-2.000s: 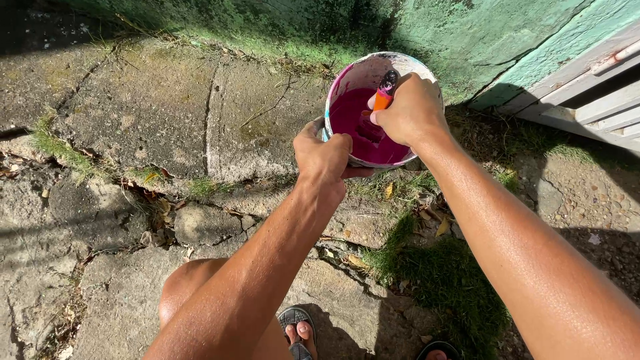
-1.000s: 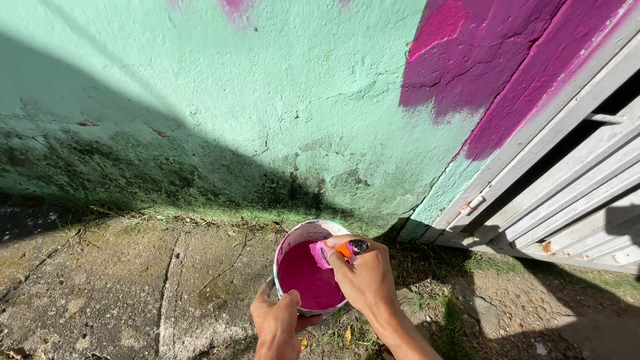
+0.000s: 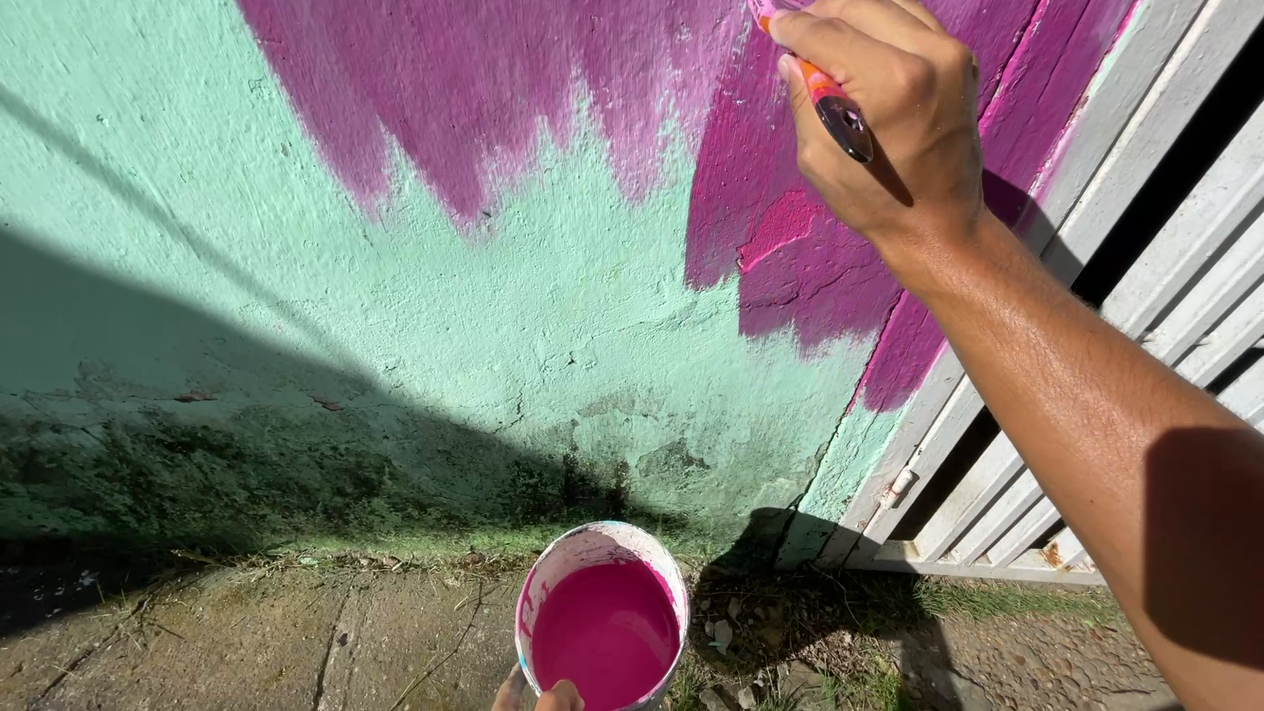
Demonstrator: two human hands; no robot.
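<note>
My right hand (image 3: 889, 118) grips a paintbrush (image 3: 825, 99) by its orange handle with a dark end. The brush head, pink with paint, is at the top edge, over the purple-painted part of the wall (image 3: 474, 89). Whether its bristles touch the wall is cut off from view. My left hand (image 3: 553, 697), mostly out of frame at the bottom, holds the rim of a white plastic bucket (image 3: 536, 588). Magenta paint (image 3: 607, 627) lies inside it. Below the ragged purple strokes the wall is mint green.
A white metal gate (image 3: 1027, 494) stands to the right of the wall. Dark stains (image 3: 247, 474) run along the wall's foot. Cracked concrete paving (image 3: 237, 632) is at the lower left, with grass (image 3: 1007, 600) and rough ground at the lower right.
My right hand has lifted the brush out of the bucket and up to the purple area of the wall. My left hand still holds the bucket. The view has tilted up from the ground.
</note>
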